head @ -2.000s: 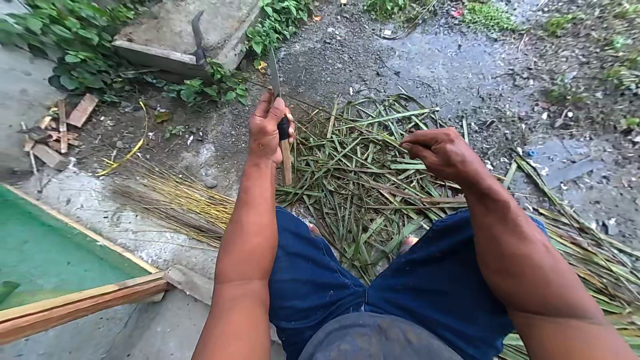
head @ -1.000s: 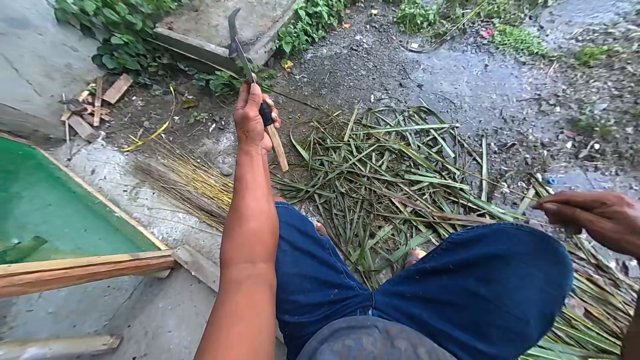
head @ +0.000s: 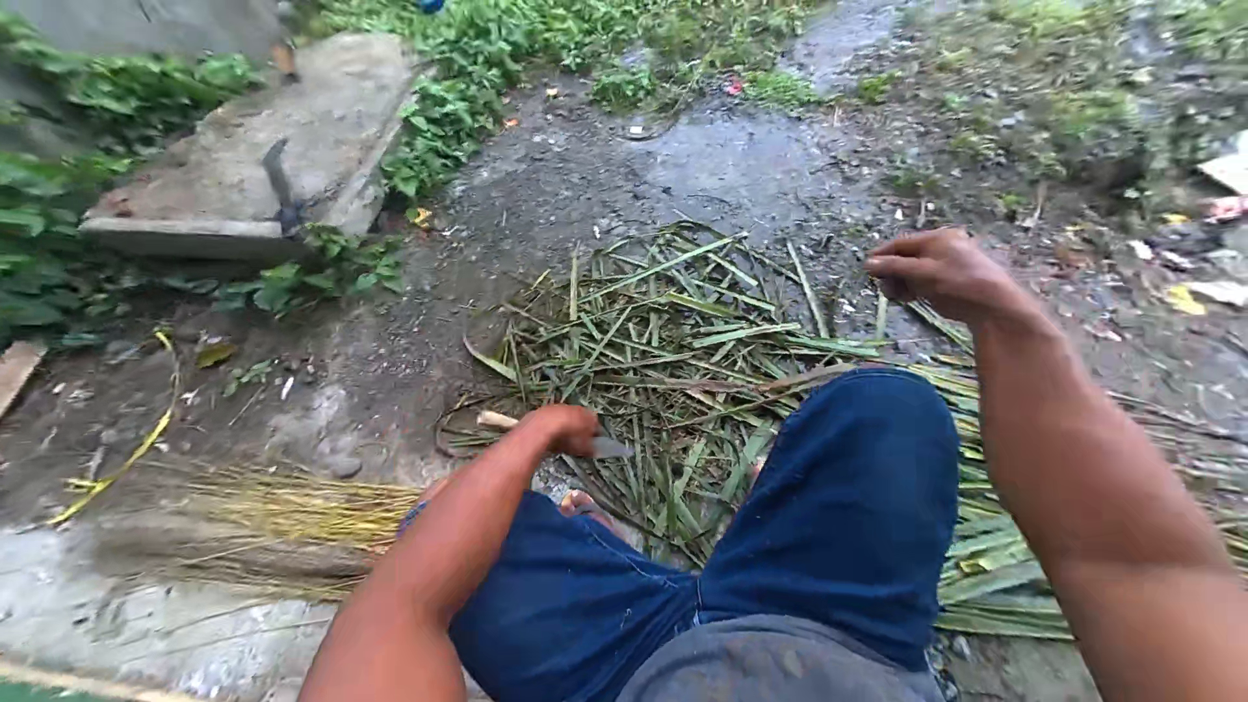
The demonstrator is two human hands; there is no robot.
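My left hand [head: 568, 429] is closed around a knife, low in front of my left knee. The knife's wooden handle end [head: 497, 419] sticks out to the left and part of its blade [head: 612, 448] shows to the right. Beneath it lies a loose heap of cut green leaf strips [head: 673, 341]. My right hand [head: 931, 268] hovers beyond my right knee with its fingers bent together; whether a thin strip is between them I cannot tell. Longer green leaves [head: 1004, 575] lie on the ground to the right of my leg.
A bundle of thin yellow-brown stalks [head: 292, 526] lies at the left, near a yellow strap [head: 146, 448]. Farther back, a curved blade [head: 278, 175] stands at the edge of a concrete slab [head: 185, 229], with leafy plants around it. My foot [head: 585, 507] is beside the heap.
My left hand has come down from near the slab to the leaf heap, with the knife still in it. The view has shifted to the right, and the right hand is farther into view than one second ago.
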